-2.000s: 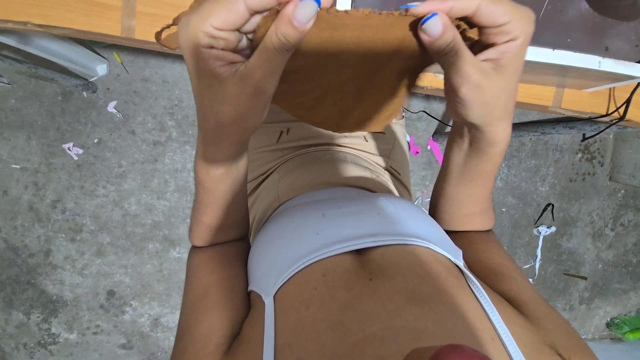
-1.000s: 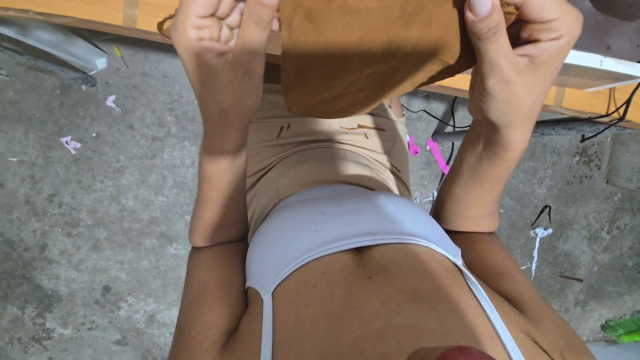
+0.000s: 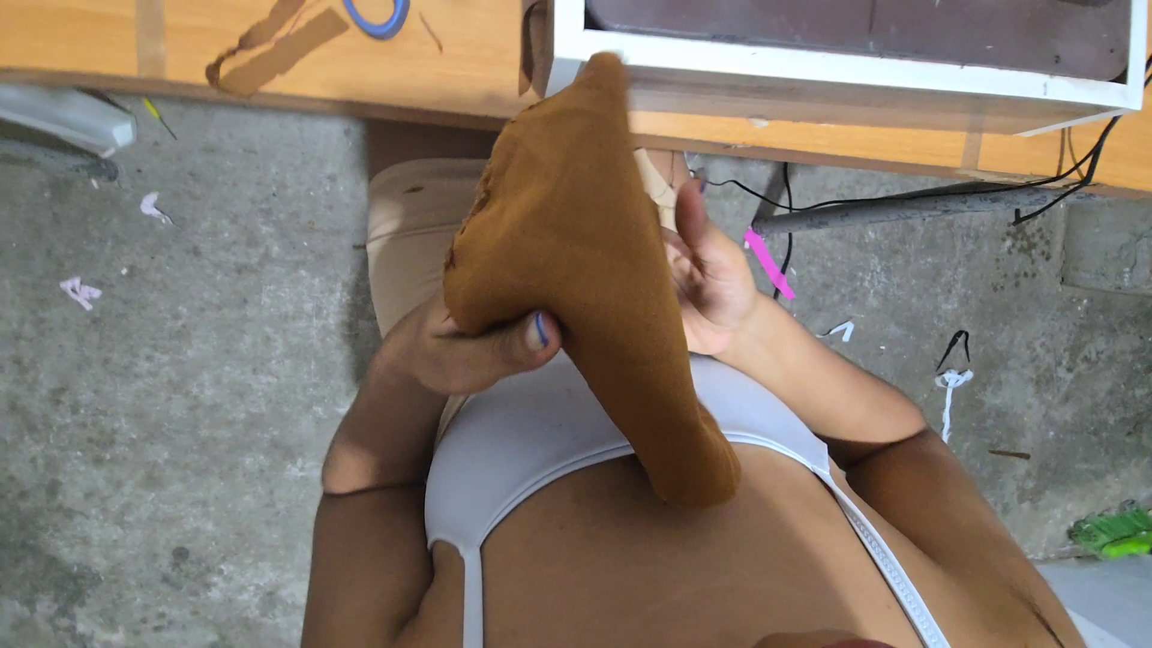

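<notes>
A piece of brown fabric (image 3: 576, 225) with one ragged edge hangs in front of my body, its lower end over my chest. My left hand (image 3: 477, 351) grips the fabric at its left side, thumb on top and the fingers hidden behind. To the right of the cloth is my right hand (image 3: 715, 279), its palm turned up and its thumb apart; the fabric covers part of its fingers, and nothing is seen held in it.
On the wooden table (image 3: 459, 54) lie brown fabric scraps (image 3: 301, 49) and a blue ring-shaped handle (image 3: 382, 18). A white-framed tray (image 3: 810, 72) stands at its edge. Black cables (image 3: 900, 193) hang below. Scraps, one a pink strip (image 3: 769, 264), lie on the concrete floor (image 3: 225, 360).
Both hands have come down from the table edge toward my body. The fabric, earlier held between both hands, has turned lengthwise, and my right hand has come off its edge.
</notes>
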